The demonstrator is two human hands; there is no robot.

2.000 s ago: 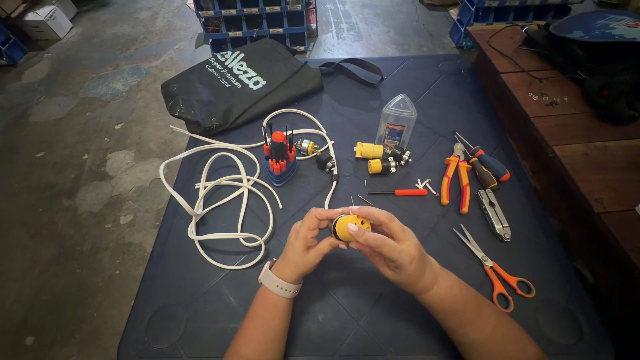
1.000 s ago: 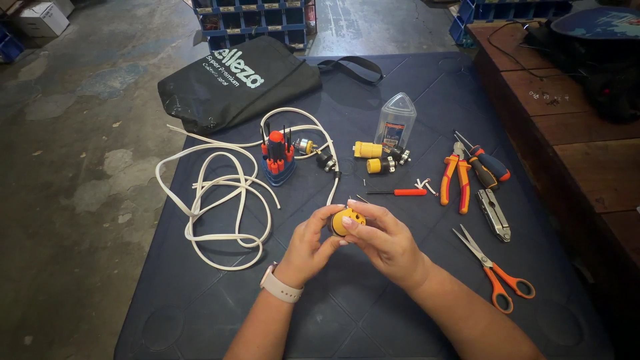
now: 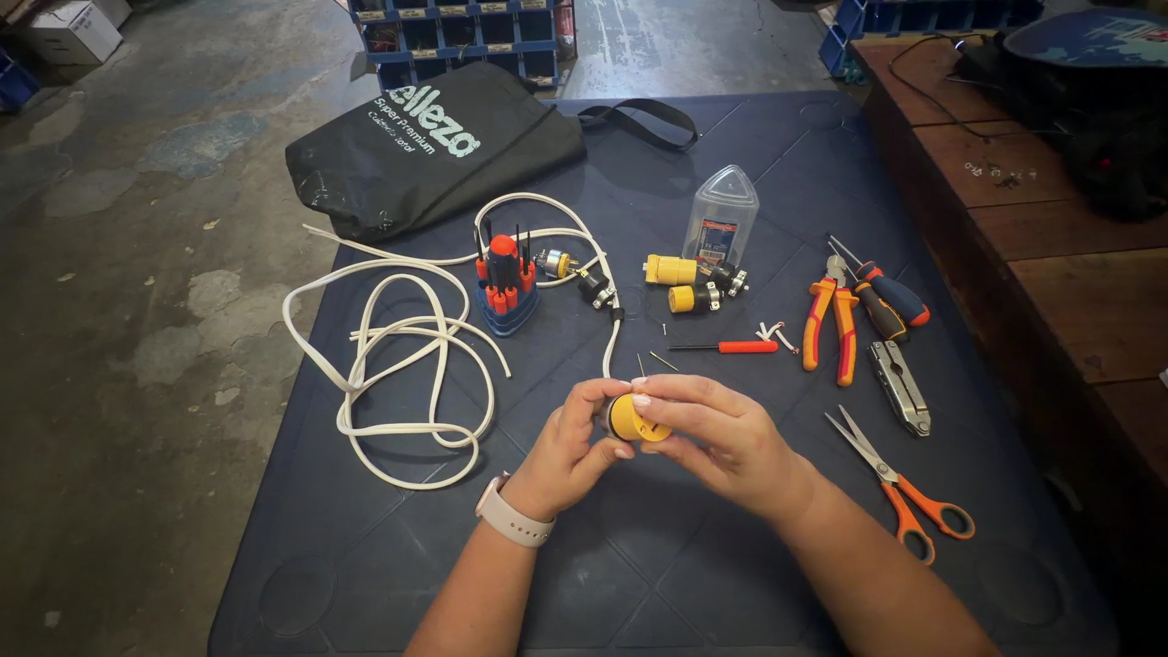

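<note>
Near the table's middle, my left hand (image 3: 575, 447) and my right hand (image 3: 725, 438) both grip a yellow electrical connector (image 3: 641, 420) with a dark rim; its slotted face points right. A white cable (image 3: 610, 351) runs down to the fingers; its end is hidden. Just beyond lie a red-handled screwdriver (image 3: 748, 347), small metal pins (image 3: 664, 362) and cable scraps (image 3: 776, 336). Farther back are a yellow connector body (image 3: 671, 269), a yellow and black connector (image 3: 693, 297) and a metal-faced plug (image 3: 555, 264). A precision screwdriver set (image 3: 504, 287) stands in its blue holder.
Coiled white cable (image 3: 440, 383) lies left, a black bag (image 3: 429, 146) behind. On the right are orange-handled scissors (image 3: 899, 484), a folded multitool (image 3: 901, 388), red-yellow pliers (image 3: 830, 319) and two screwdrivers (image 3: 890, 297). A clear plastic case (image 3: 721, 219) stands at the back. A wooden bench (image 3: 1031, 192) adjoins the table.
</note>
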